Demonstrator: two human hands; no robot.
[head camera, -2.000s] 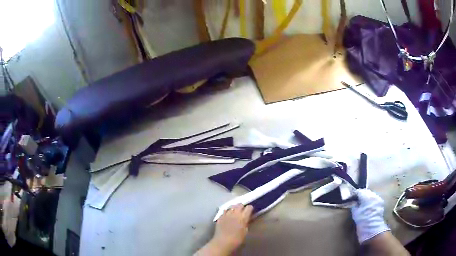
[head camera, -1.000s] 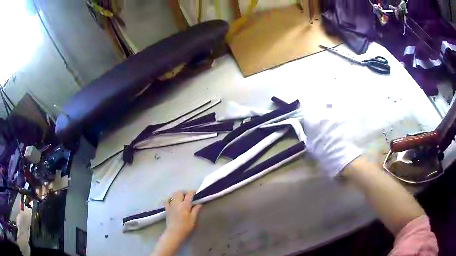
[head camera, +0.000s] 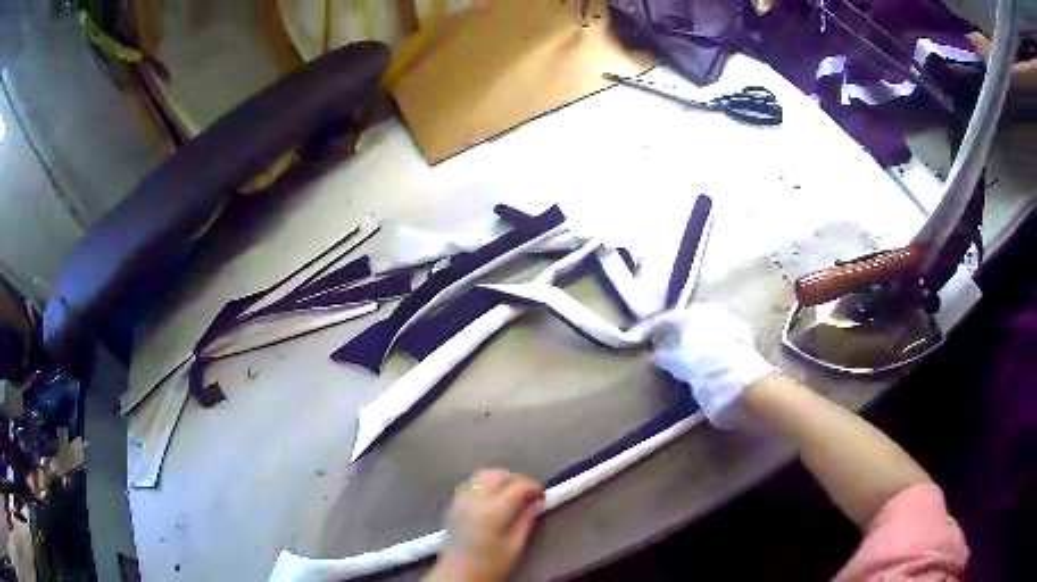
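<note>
A long strip, white with a dark purple edge, lies along the table's near edge. My bare left hand is on this strip, fingers curled at its purple edge; a ring shows. My white-gloved right hand is closed around strips at the right end of the loose pile; its fingertips are hidden among them. The pile of purple and white strips lies at mid-table. A knotted bunch of strips lies at the left.
The steam iron stands at the right edge, its pale hose rising. Shears and cardboard lie at the far side. A dark padded board is at back left. Purple cloth lies at the back. Part of another person's hand shows top right.
One strip has come away from the pile to the near edge. My left hand has moved right along it, and my gloved hand has moved lower. The view has shifted right.
</note>
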